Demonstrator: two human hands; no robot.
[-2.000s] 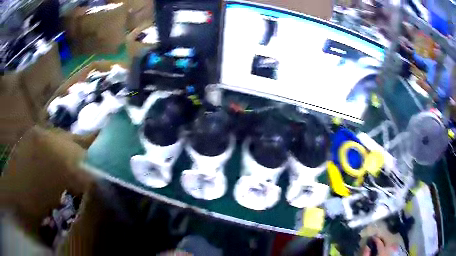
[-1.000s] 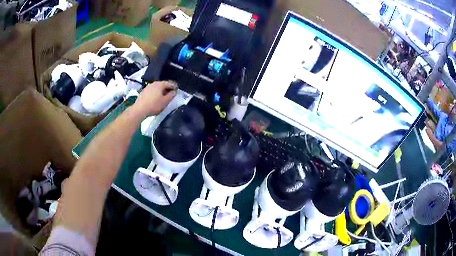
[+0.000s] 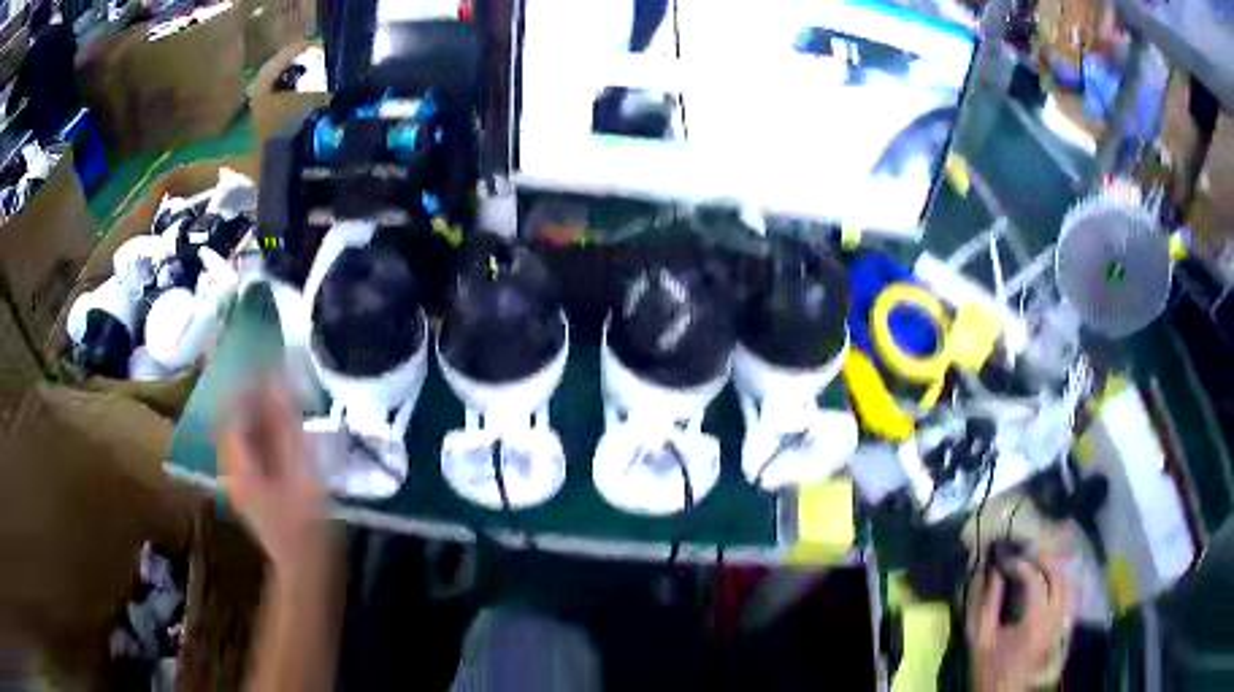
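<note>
Several PTZ dome cameras stand in a row on the green bench [image 3: 575, 446]. The leftmost camera [image 3: 368, 325] is beside my left hand [image 3: 271, 453], which is blurred at the bench's left front edge; I cannot tell whether it holds anything. The others, a second camera [image 3: 501, 325], a third camera [image 3: 667, 331] and a fourth camera [image 3: 794, 325], have black balls, white bases and thin black leads. My right hand [image 3: 1022, 615] rests over the black computer mouse [image 3: 1006, 557] at the lower right.
The monitor [image 3: 744, 129] stands behind the cameras, with a black label printer [image 3: 372, 156] to its left. Cartons [image 3: 81, 473] stand at the left. A yellow tape roll [image 3: 909, 333], sticky notes [image 3: 824, 514], tangled white parts [image 3: 1008, 433] and a fan [image 3: 1112, 268] are at the right.
My left hand has moved from beside the printer down towards the bench's front edge. The view has turned and shifted, and my right hand on the mouse is back in view.
</note>
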